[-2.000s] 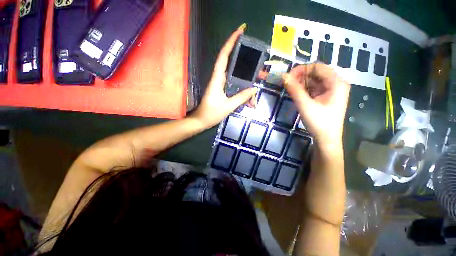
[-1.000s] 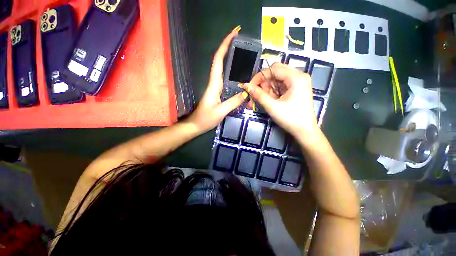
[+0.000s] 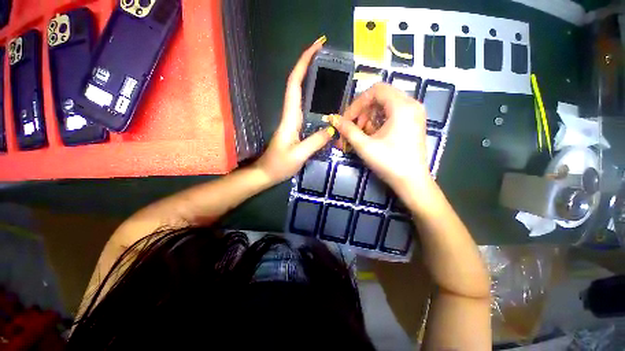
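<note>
A small dark grey keypad phone (image 3: 329, 89) lies screen up at the upper left of the lens tray. My left hand (image 3: 296, 130) holds it, fingers along its left edge and thumb over its keys. My right hand (image 3: 390, 130) is at the phone's lower right, its fingertips pinched together by my left thumb. Something small and pale shows at the fingertips; what it is cannot be told. The clear lens tray (image 3: 329, 199) lies under both hands, with dark-bordered screen lenses (image 3: 369, 228) in its pockets; my right hand hides some of them.
A white die-cut sheet (image 3: 445, 79) with a yellow end lies behind the tray. Yellow tweezers (image 3: 541, 113) and small round parts lie to the right, near a dispenser (image 3: 574, 199) with white wipes. A red-orange foam tray (image 3: 179, 147) with purple phones stands at left.
My right hand has moved from over the tray's upper pockets to the phone's lower right, beside my left thumb. The view has shifted slightly. My left hand still holds the phone.
</note>
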